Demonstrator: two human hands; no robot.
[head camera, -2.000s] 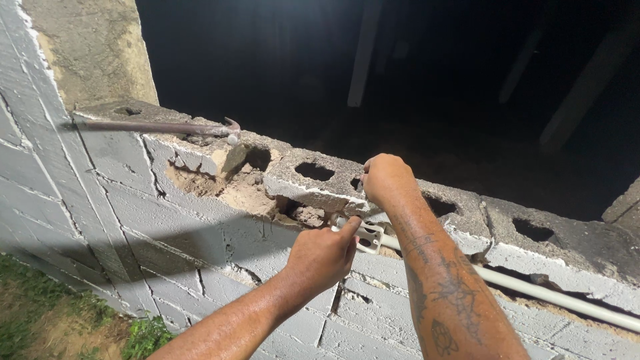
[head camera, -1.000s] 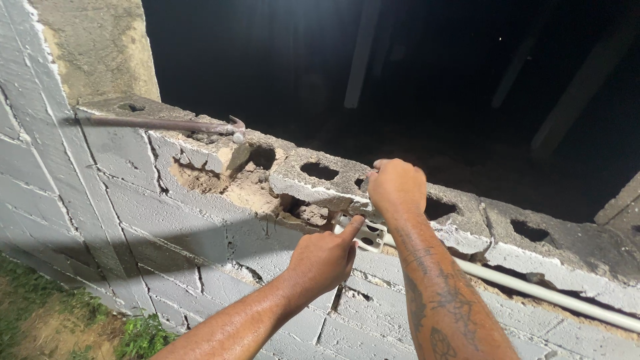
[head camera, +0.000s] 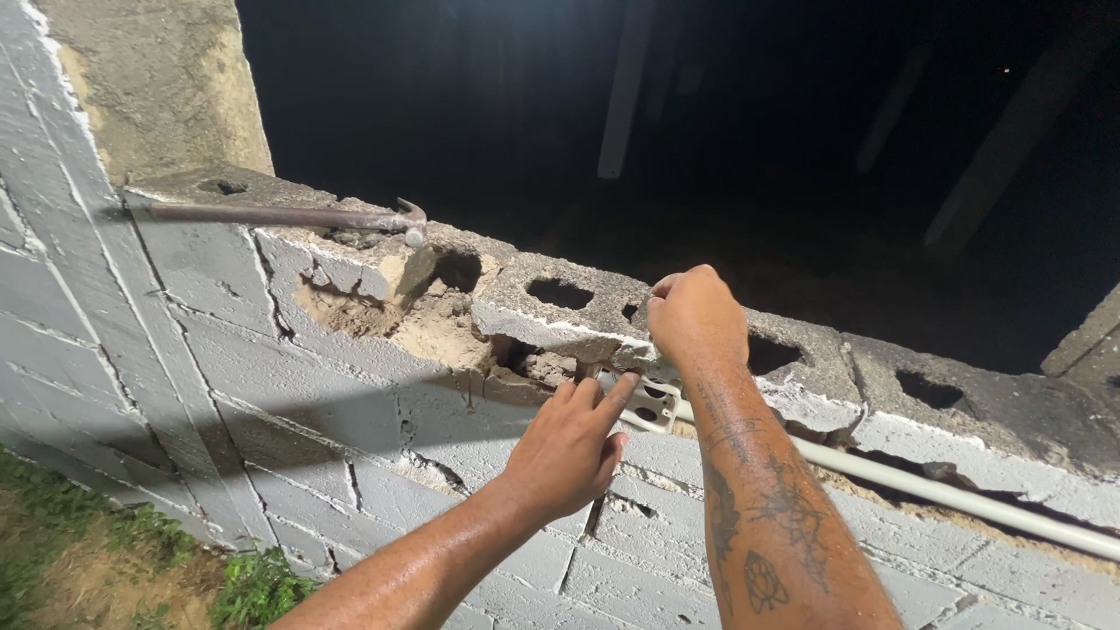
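Note:
A white plastic electrical box (head camera: 652, 415) sits in a broken gap of the painted concrete block wall (head camera: 490, 437), joined at its right to a white plastic conduit (head camera: 954, 497). My left hand (head camera: 569, 446) is at the left of the box, its index finger extended to the box's upper edge; whether it grips anything is not visible. Above the box, my right hand (head camera: 698, 319) is curled at the wall's top, beside a small block hole. Its fingertips are hidden, so what they hold cannot be told. A claw hammer (head camera: 289, 216) lies on the wall top at left.
Broken mortar and rubble (head camera: 437, 328) fill the chipped opening left of the box. Open block cores (head camera: 560, 294) line the wall's top. A concrete column (head camera: 166, 79) rises at the left. Grass and a green plant (head camera: 258, 582) grow at the wall's foot. Beyond the wall it is dark.
Both hands stay at nearly the same places by the box and the wall top. My left index finger reached the box in the earlier frames too.

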